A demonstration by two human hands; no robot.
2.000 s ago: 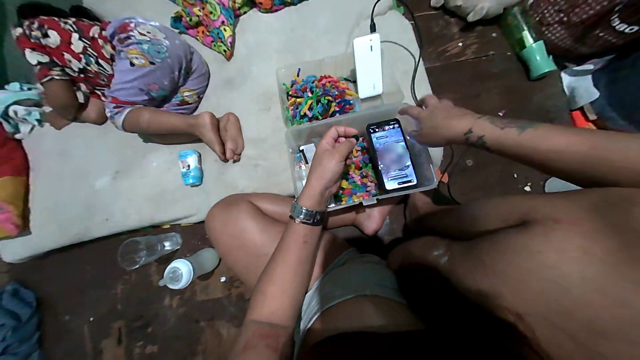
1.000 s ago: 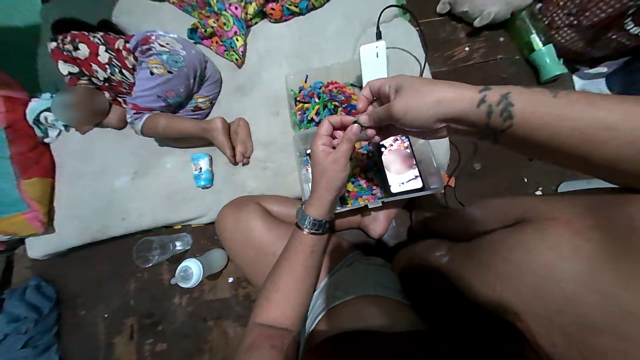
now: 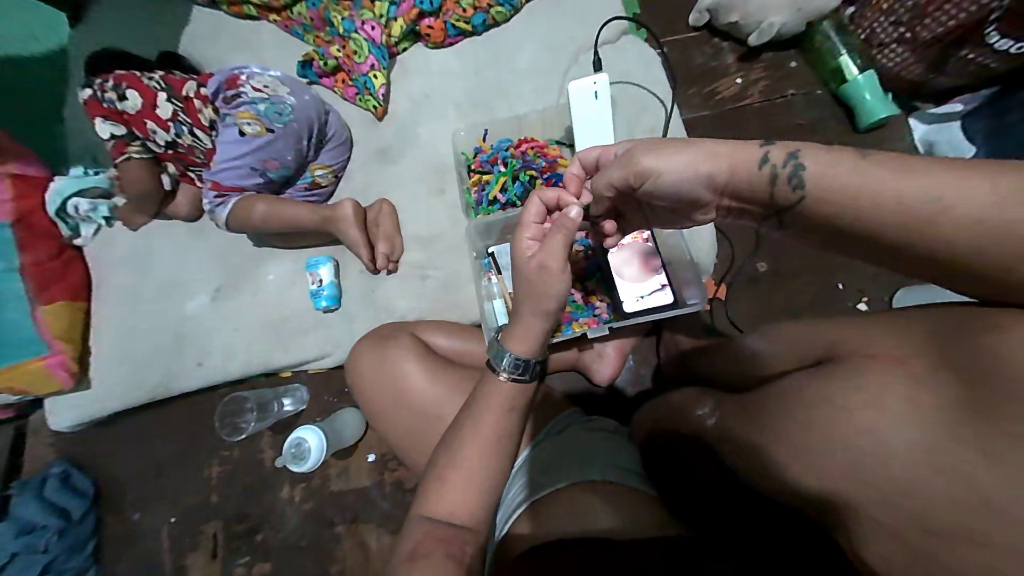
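Observation:
My left hand (image 3: 548, 248), with a watch (image 3: 514, 362) on its wrist, meets my right hand (image 3: 640, 184) above a clear plastic box. Their fingertips pinch something small and dark, mostly hidden by the fingers. Beneath them the near half of the box (image 3: 688, 292) holds small colorful pieces (image 3: 586, 310) and a phone (image 3: 642, 276) with a lit screen. Many colorful twisted pieces (image 3: 512, 172) fill the left of its far half. A white power bank (image 3: 591, 110) with a black cable lies at the far right part of the box.
A person (image 3: 272, 152) lies on the pale mattress (image 3: 200, 304) at the left, near a blue container (image 3: 323, 284). On the wooden floor lie a baby bottle (image 3: 320, 440) and a clear plastic cup (image 3: 260, 410). A green bottle (image 3: 856, 80) is at the upper right.
My right hand has moved from beside the phone's right edge to meet my left hand over the box. The phone's screen shows a different picture from the first frame.

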